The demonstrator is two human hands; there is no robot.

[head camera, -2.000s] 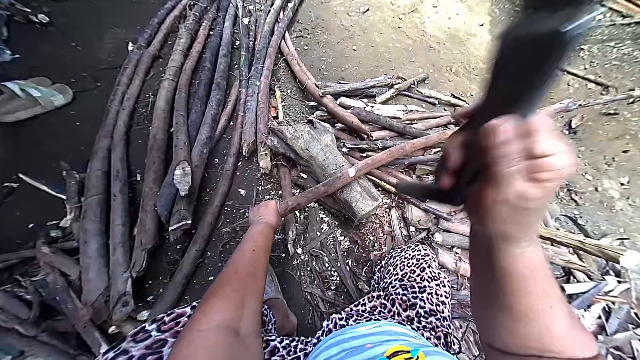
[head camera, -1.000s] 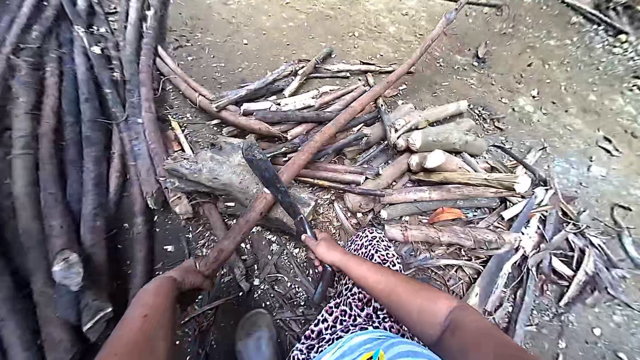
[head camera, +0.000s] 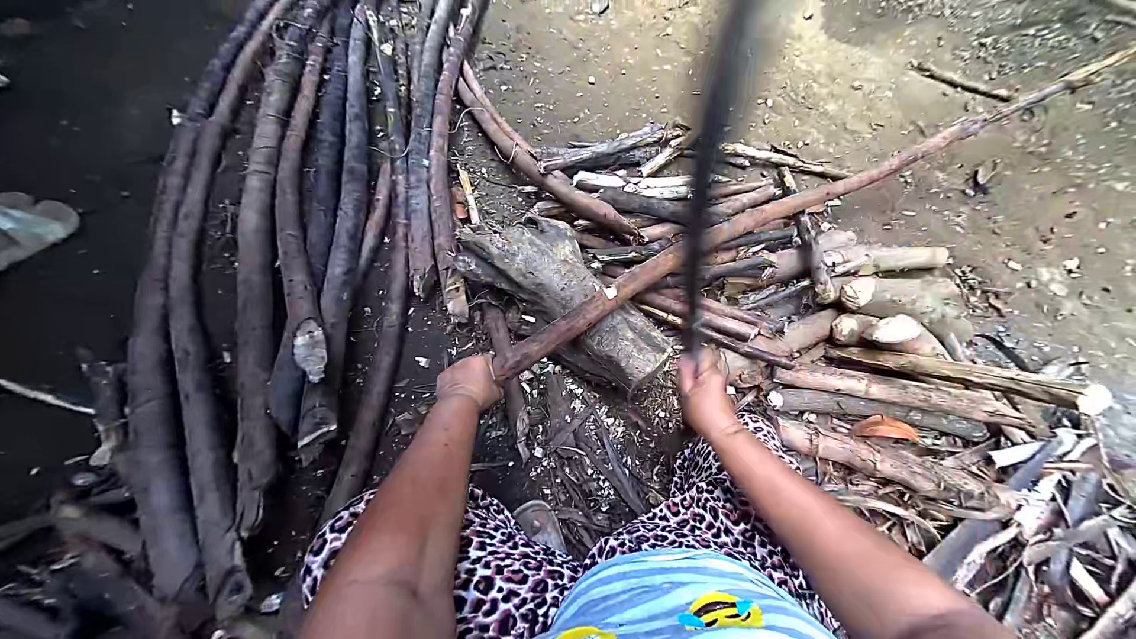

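My left hand (head camera: 469, 382) grips the near end of a long reddish-brown branch (head camera: 772, 209). That branch slants up to the right, lying across a thick wooden log (head camera: 568, 288) on the ground. In my right hand (head camera: 703, 386) is the handle of a machete (head camera: 714, 151); its dark blade, blurred, points up and passes in front of the branch. A small pale nick shows in the bark of the branch, over the log. Wood chips are scattered beneath the log, near my knees.
Long bent poles (head camera: 262, 240) lie side by side on the left. Cut sticks and short logs (head camera: 896, 395) are piled at the right, with split wood and bark strips (head camera: 1065, 515) nearer me. A sandal (head camera: 31, 226) is at the far left edge. Bare soil spreads beyond.
The machete was low, its blade against the branch, a second ago; now my right hand holds it upright. My left hand has stayed on the branch's end. The view has swung back to the left.
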